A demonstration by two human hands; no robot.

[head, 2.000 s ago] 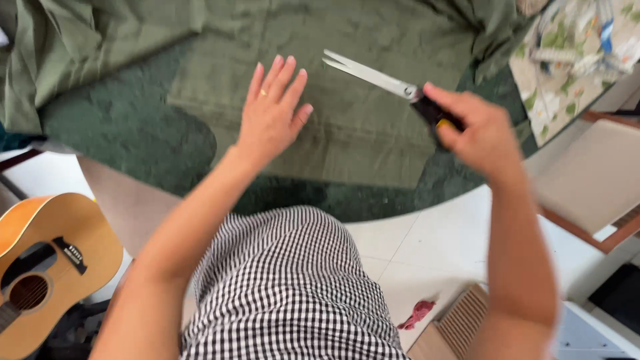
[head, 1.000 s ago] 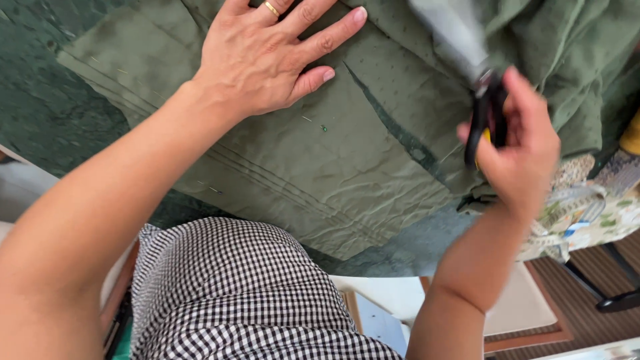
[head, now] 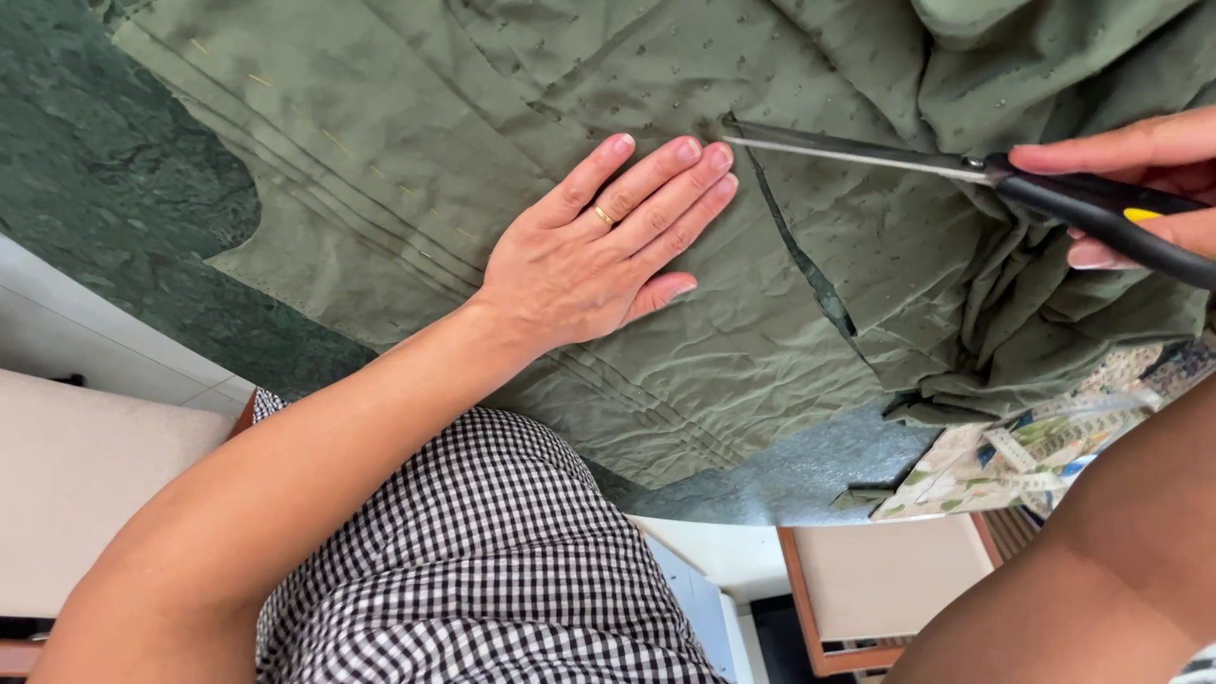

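Olive-green fabric [head: 380, 171] lies spread over a green marble-patterned table [head: 85, 161], with fold lines and pale stitch marks on it. My left hand [head: 598, 247], wearing a ring, rests flat on the fabric with nothing in it. On the right, my right hand [head: 1140, 190] holds black-handled scissors [head: 978, 171]. Their blades lie low over the fabric, tips just beyond my left fingertips, at the upper end of a narrow slit [head: 807, 266] that shows the table beneath. Whether the tips are in the cloth I cannot tell.
Bunched green fabric [head: 1073, 313] fills the right side. Patterned cloth [head: 969, 470] with a tape measure [head: 1045, 418] lies at the table's lower right edge. One padded chair seat [head: 893, 579] stands below, another [head: 85, 475] at the left.
The scissors, raised and blurred a second ago, are now low with their tips at the slit's upper end. My left hand stays on the fabric. The view has shifted strongly.
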